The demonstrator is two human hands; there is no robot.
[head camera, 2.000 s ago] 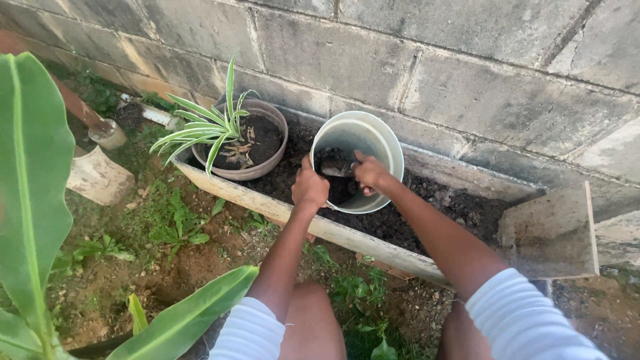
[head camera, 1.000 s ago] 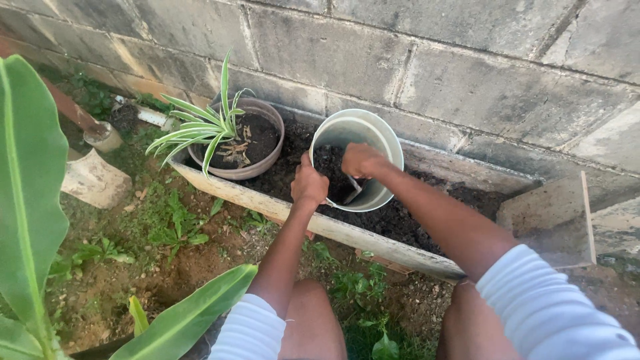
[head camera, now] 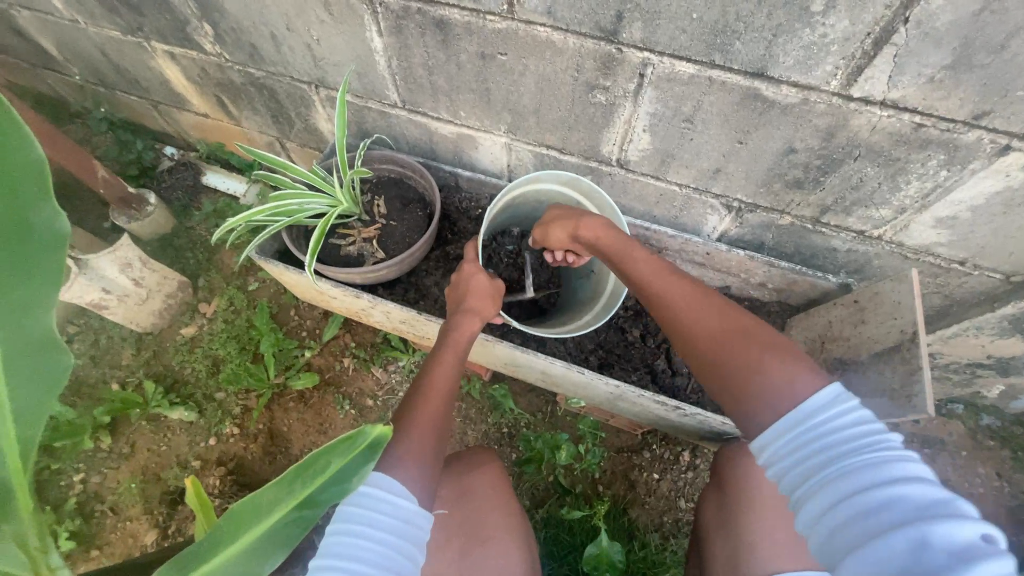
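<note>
A pale plastic bucket [head camera: 596, 300] with dark soil [head camera: 508, 256] inside stands tilted in a long planter trough [head camera: 560, 370]. My left hand [head camera: 474, 290] grips the bucket's near left rim. Inside the bucket's mouth, my right hand [head camera: 566, 234] is closed on the handle of a small hand tool [head camera: 529, 276], whose metal shank and lower end reach to the soil; the tool's exact kind cannot be told. To the left of the bucket, a spider plant [head camera: 320, 196] grows in a round plastic pot [head camera: 428, 228] set in the same trough.
A concrete block wall [head camera: 512, 80] runs behind the trough. An upright board [head camera: 864, 344] closes off its right end. Broad green leaves [head camera: 28, 304] rise at the left, near a pale pipe piece [head camera: 132, 288]. Weeds [head camera: 272, 360] grow on the bare ground in front.
My right hand has shifted within the bucket's mouth, and the tool has changed its tilt, its shank now showing below the hand. My left hand stays on the rim.
</note>
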